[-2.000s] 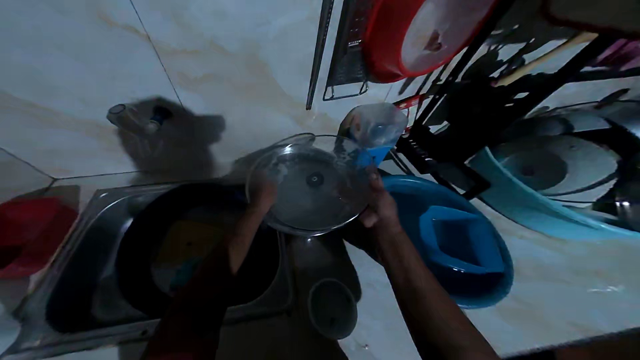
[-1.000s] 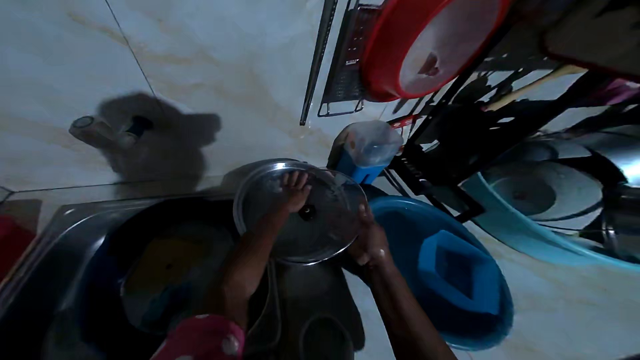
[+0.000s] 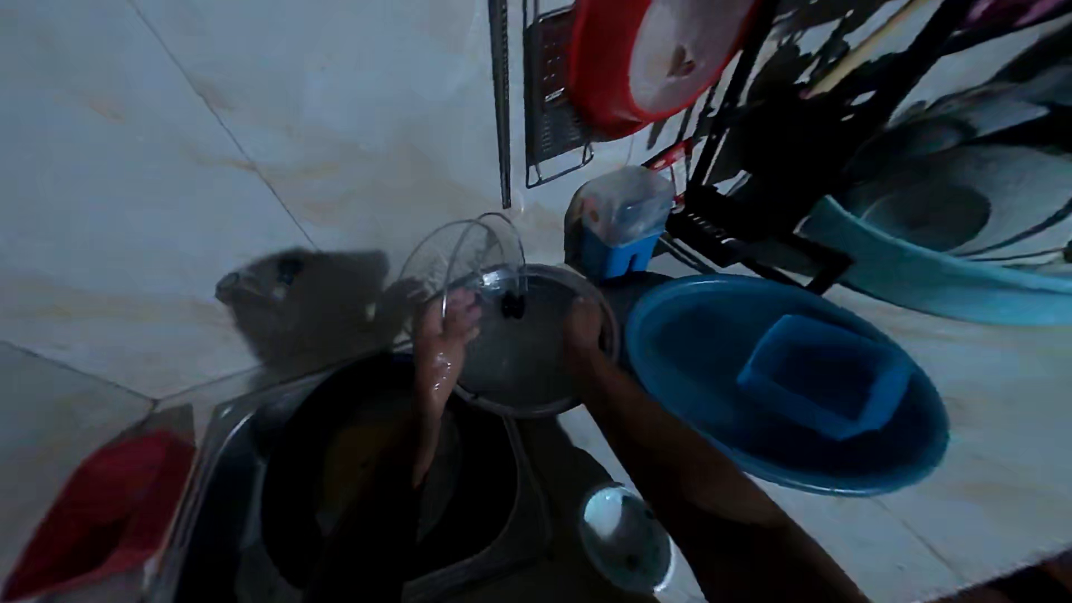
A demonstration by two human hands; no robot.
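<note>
My left hand (image 3: 450,322), wet at the wrist, grips a clear glass pot lid (image 3: 423,260) seen almost edge-on, with a dark knob. Behind and right of it, a round metal-rimmed pan or lid (image 3: 523,368) lies beside the sink, and my right hand (image 3: 584,328) holds its right side. Below my left forearm a large black basin (image 3: 289,469) stands in the steel sink, with something yellowish inside, too dark to name. A blue oval basin (image 3: 695,368) holding a blue rectangular container (image 3: 825,377) is right of my right hand.
A blue container with a clear cover (image 3: 624,222) stands by the wall. Above hang a metal grater (image 3: 553,92) and a red basin (image 3: 607,67). A red container (image 3: 109,502) is at left, a small bowl (image 3: 628,540) below, a dish-filled teal basin (image 3: 938,276) at right.
My left hand has moved from the round thing's face to its left side. A glass lid now shows tilted up in that hand, apart from the round piece my right hand keeps holding.
</note>
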